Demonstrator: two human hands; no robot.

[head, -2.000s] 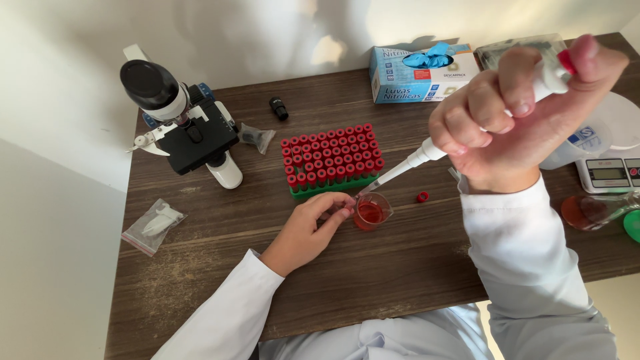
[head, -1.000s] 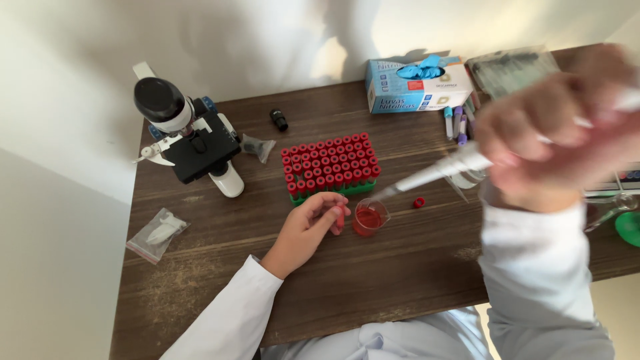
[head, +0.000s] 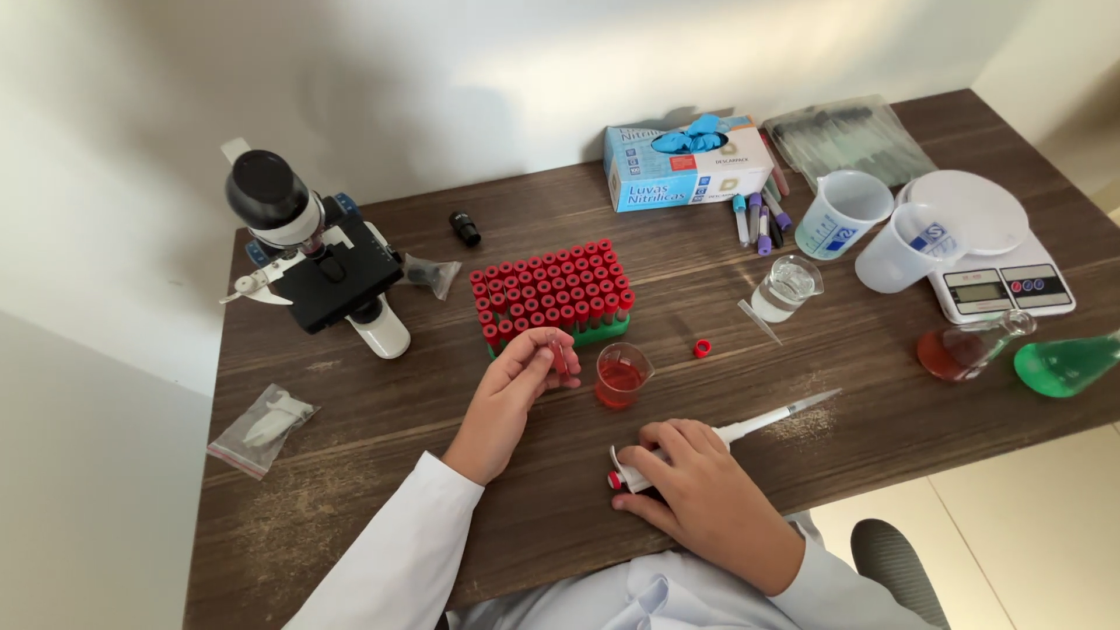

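Between its fingertips my left hand holds a small clear tube with red liquid, in front of a green rack of red-capped tubes. A glass beaker of red liquid stands just right of that hand. My right hand lies over a white micropipette with a red button, low on the wooden table, its fingers around the body and its tip pointing right. A loose red cap lies right of the beaker.
A microscope, a black eyepiece and plastic bags are at left. Behind are a nitrile glove box and capped tubes. At right stand a water beaker, plastic beakers, a scale and flasks.
My right hand has come down from above the beaker to the table with the micropipette, which now lies flat. My left hand stays beside the red beaker with the tube.
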